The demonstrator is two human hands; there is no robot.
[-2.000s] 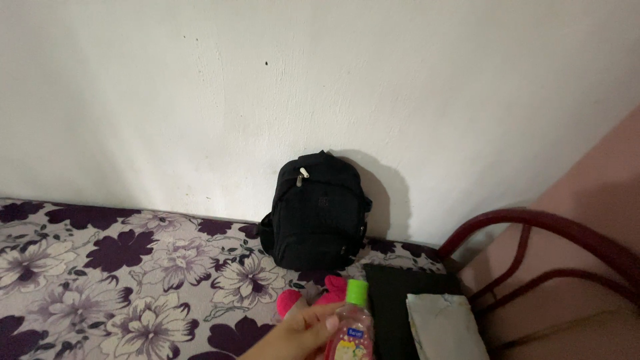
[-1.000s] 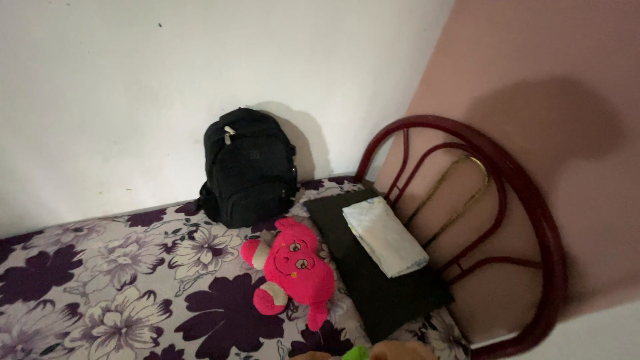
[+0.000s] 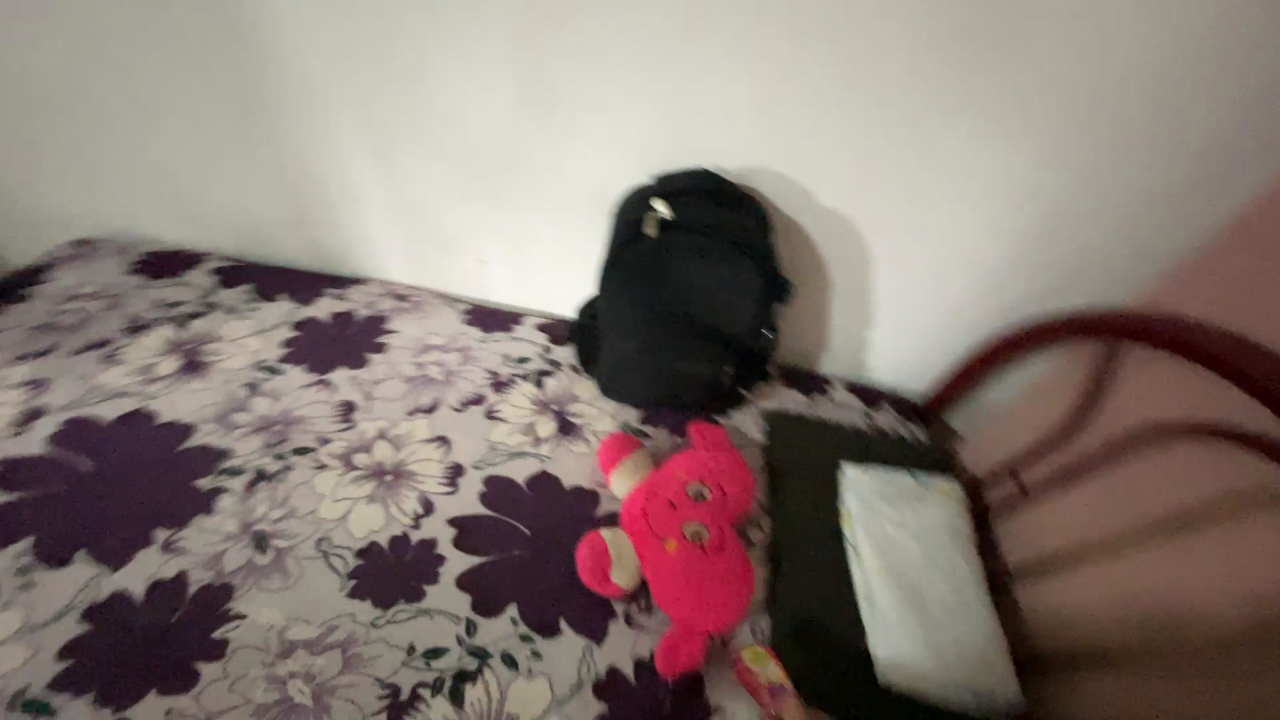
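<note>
At the bottom edge, a pink bottle [image 3: 765, 678] shows in part, tilted, with a bit of one of my hands [image 3: 792, 708] at its lower end; which hand it is cannot be told. The rest of that hand is out of frame, and no other hand shows. Just up and left of the bottle, a bright pink plush toy [image 3: 690, 540] with embroidered eyes lies on the floral bedsheet [image 3: 390, 470]. Behind the toy, a black backpack [image 3: 690, 290] stands against the white wall.
Right of the toy lies a flat dark panel or folder [image 3: 815, 560] with a white folded packet [image 3: 925, 585] on it. A dark red metal bed frame [image 3: 1130, 325] curves along the right side, before a pink wall [image 3: 1230, 270].
The bottle and the hand on it, upright before the toy two seconds ago, now show only in part at the bottom edge. The view has swung about.
</note>
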